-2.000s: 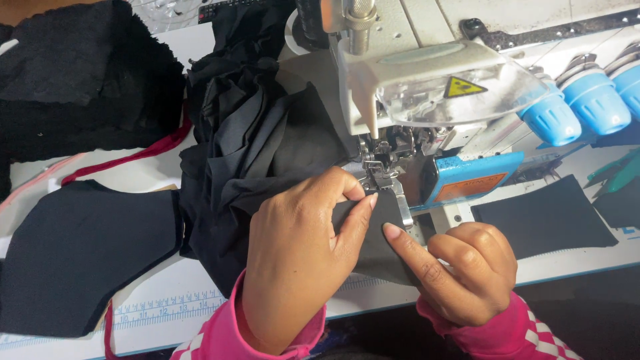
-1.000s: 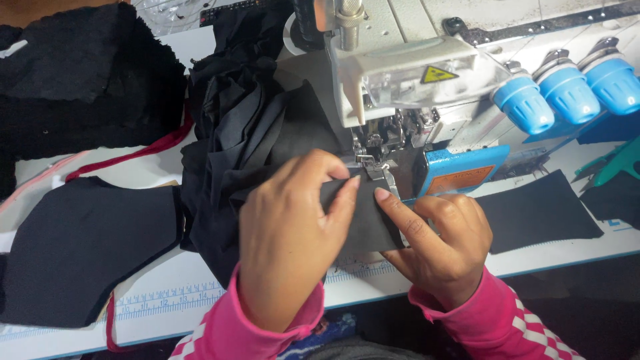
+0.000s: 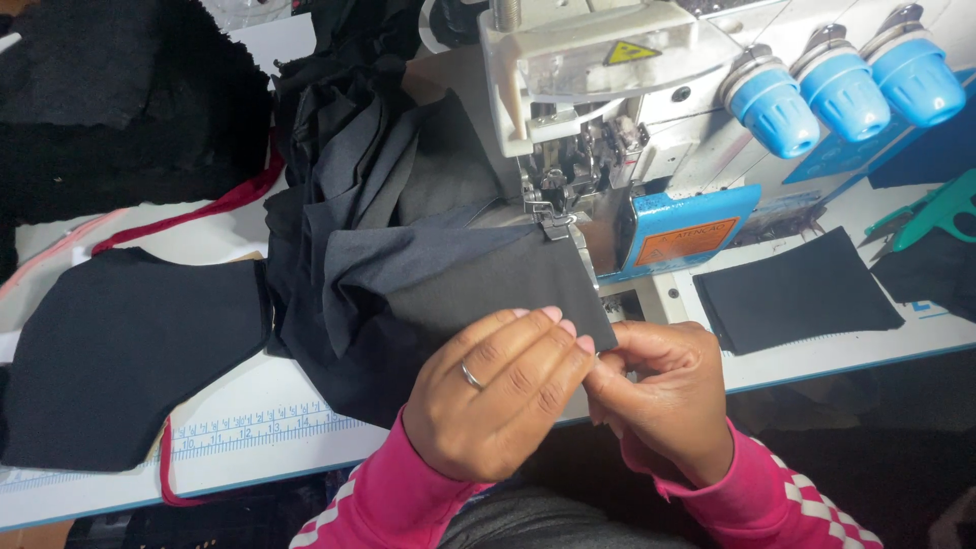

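Note:
Black fabric [image 3: 488, 282] lies under the presser foot [image 3: 560, 223] of an overlock sewing machine [image 3: 595, 46] and spreads left in folds. My left hand [image 3: 499, 393], with a ring on one finger, rests over the fabric's near edge, its fingers together. To its right, my right hand [image 3: 659, 393] pinches the fabric's near corner between thumb and fingers. The fingertips of both hands almost meet at that corner. Whether the left hand grips the cloth or only lies on it is hidden.
Cut black pieces lie left [image 3: 137, 358] and right [image 3: 797, 293] on the white table [image 3: 305, 442] with printed ruler marks. A dark fabric pile [image 3: 130, 99] and a red strip [image 3: 206, 210] are at the left. Teal-handled thread snips [image 3: 934, 213] lie far right, below blue tension knobs [image 3: 842, 91].
Both hands have moved away from the presser foot toward the table's front edge. The left hand has turned flatter over the cloth, and more fabric shows between the hands and the foot.

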